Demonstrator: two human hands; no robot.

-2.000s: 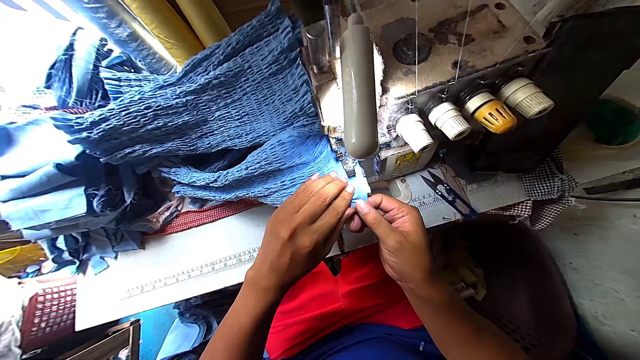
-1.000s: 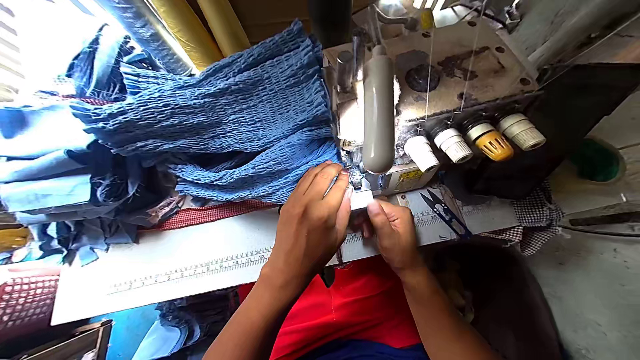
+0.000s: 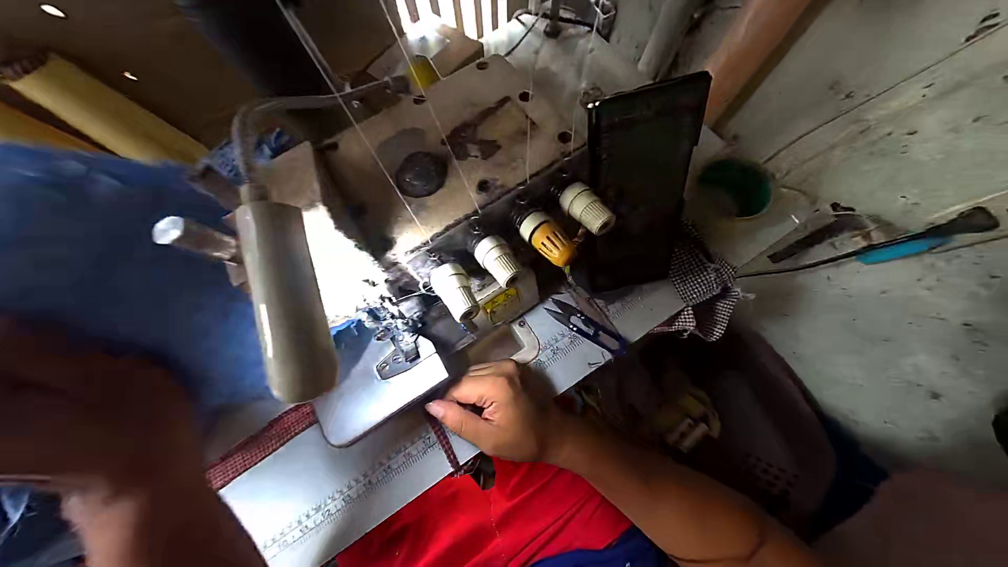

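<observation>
My left hand point(image 3: 94, 409) is a blur at the left edge, over or against blue crinkled fabric point(image 3: 118, 260); its fingers cannot be made out. My right hand point(image 3: 496, 409) rests with curled fingers at the front edge of the sewing machine's metal plate point(image 3: 370, 402), just right of a strip of red checked cloth point(image 3: 443, 441). Whether it pinches anything is hidden. The presser foot point(image 3: 402, 350) of the overlock machine stands above the plate, behind my right hand. A grey lamp point(image 3: 287, 307) hangs to its left.
Thread snips point(image 3: 587, 324) lie on the ruler-marked table edge point(image 3: 339, 504), right of the machine. Several tension knobs point(image 3: 498, 260) line the machine's front. A dark upright panel point(image 3: 646, 181), checked cloth point(image 3: 705, 287) and a green round container point(image 3: 736, 189) are at the right. Yellow rolls point(image 3: 110, 110) stand upper left.
My hands have moved apart; they were together near the presser foot holding a small pale piece. The left is now far left at the blue fabric. The view has swung right and closer.
</observation>
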